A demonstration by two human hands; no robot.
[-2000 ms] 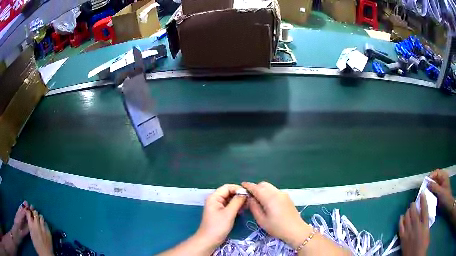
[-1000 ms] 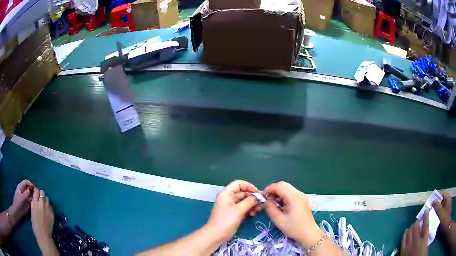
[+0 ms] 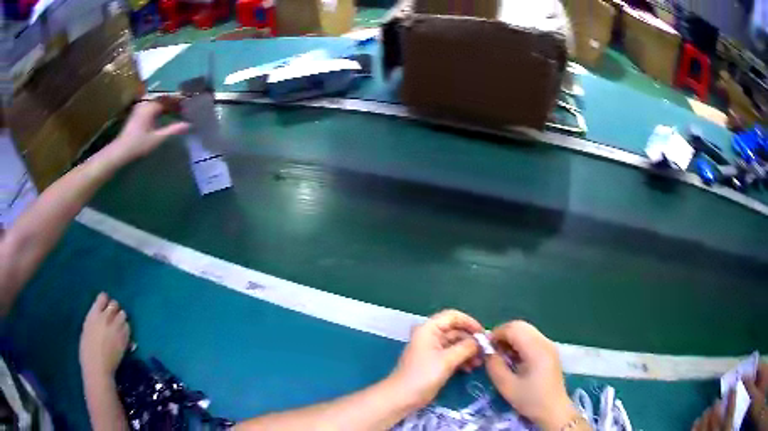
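My left hand and my right hand meet fingertip to fingertip above the white edge strip. Both pinch a small white-lilac wrist strap, mostly hidden by the fingers. A tangled pile of white-lilac straps lies below and behind my hands, cut off by the bottom edge. A tall narrow product box stands on the dark green belt at the upper left, its flaps open on top.
A left neighbour's hand reaches to the box; the other rests by dark cables. A right neighbour holds a white leaflet. A brown carton, flat packs and blue gadgets lie across the belt.
The left neighbour's arm has reached out over the belt to the box. The view has turned left, shifting most things rightward. My hands still pinch the strap together.
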